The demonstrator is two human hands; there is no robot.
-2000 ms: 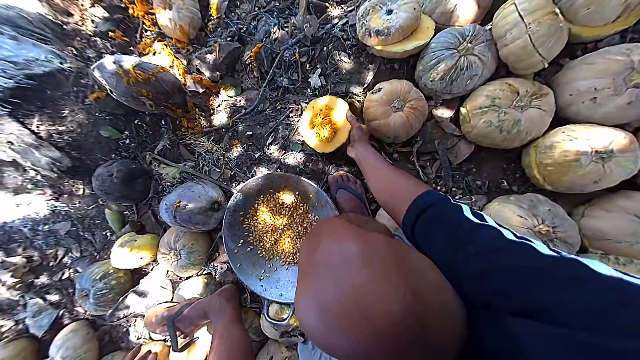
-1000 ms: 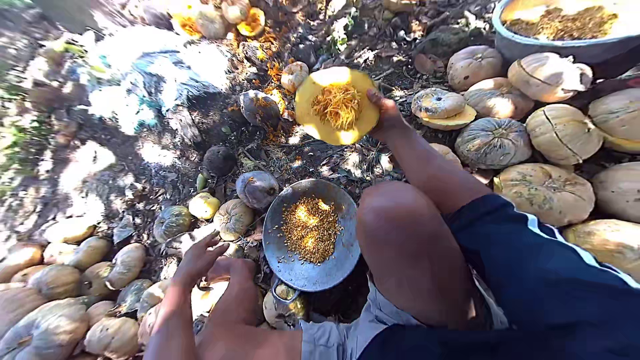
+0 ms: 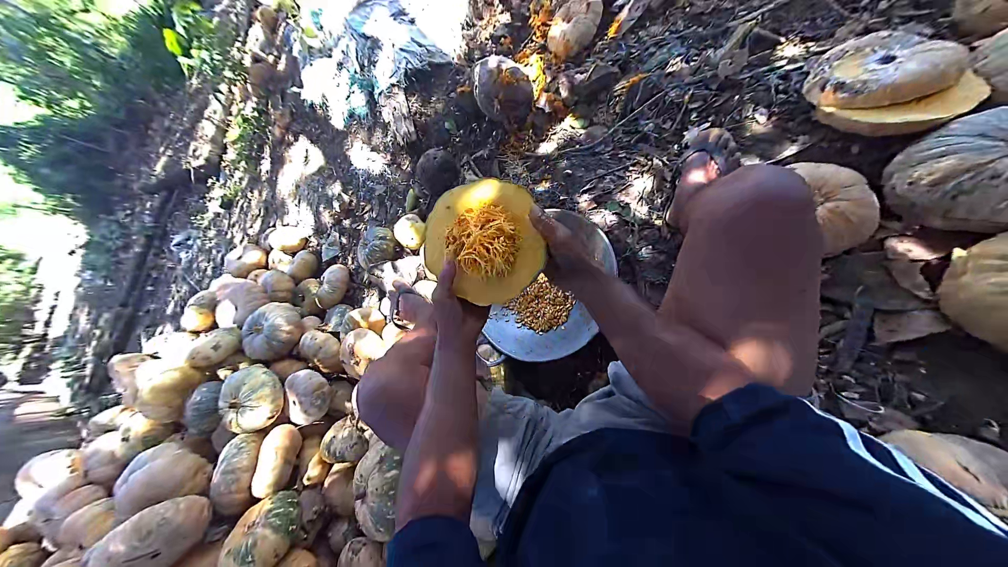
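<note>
A pumpkin half (image 3: 521,285) with stringy orange pulp facing up is held between both my hands. My left hand (image 3: 455,307) grips its lower left edge, the thumb lying on the cut face by the pulp. On the right edge is my right hand (image 3: 563,248), its fingers partly hidden beneath the half. Under and to the right of it, between my legs, stands a round metal basin (image 3: 524,345) with pumpkin seeds (image 3: 545,305) in it. The held half hides the basin's upper left part.
A large heap of whole pumpkins (image 3: 270,331) lies at the left. More whole pumpkins (image 3: 957,169) and a cut pumpkin (image 3: 890,71) lie at the right. Ahead, orange pulp scraps (image 3: 537,75) are scattered on leaf-strewn ground near a dark round object (image 3: 437,171).
My right hand has brought the pumpkin half from the ground up and back to above the basin. My left hand, empty a second ago, has taken hold of it too. The view has swung left.
</note>
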